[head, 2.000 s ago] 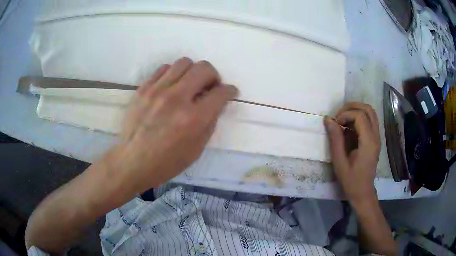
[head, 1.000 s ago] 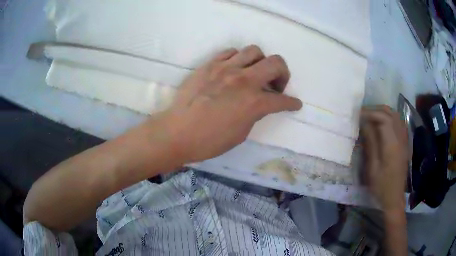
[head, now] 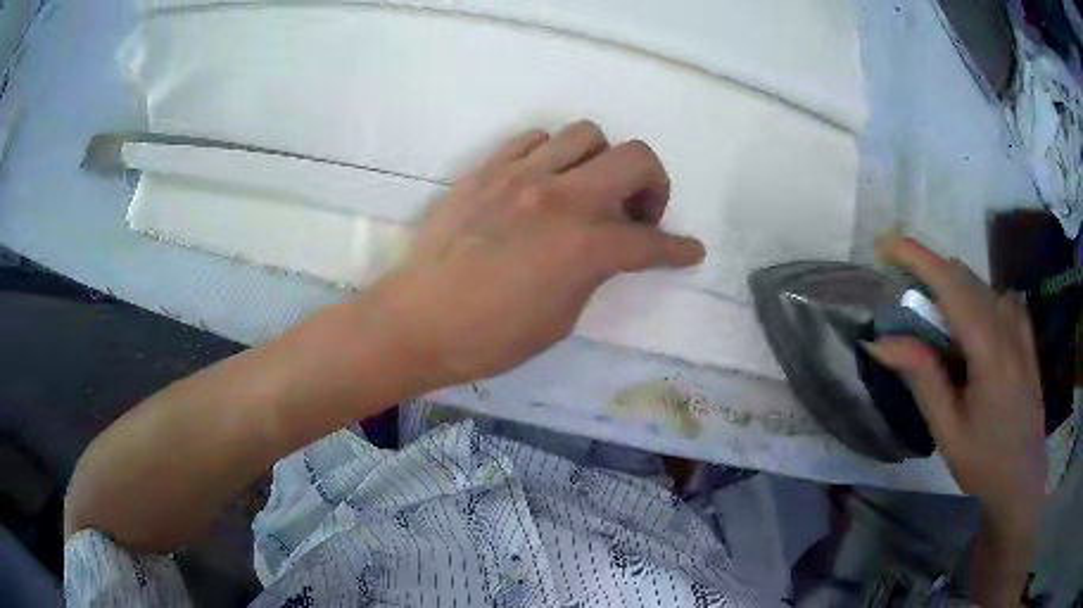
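Note:
The cream garment panel (head: pixel 736 166) lies across the white table, with a folded band (head: pixel 273 178) along its near side. The grey-brown folding strip (head: pixel 105 152) sticks out of the fold at the left end, and its edge shows as a thin dark line. My left hand (head: pixel 534 238) presses on the panel and fold, fingers bent and thumb stretched right; it grips nothing visible. My right hand (head: pixel 968 356) holds the steam iron (head: pixel 819 339) by its dark handle. The iron's pointed grey front is at the panel's near right corner.
The dark iron rest (head: pixel 1024 249) is at the right, partly behind my right hand. A dark oval object (head: pixel 980 36) and a crumpled white bundle (head: pixel 1051 131) are at the upper right. The table's near edge (head: pixel 570 416) curves before my striped shirt; dark floor shows lower left.
My right hand has left the fold's right end and taken hold of the iron, which has moved left from its rest to the panel. My left hand moved right along the fold, then stayed.

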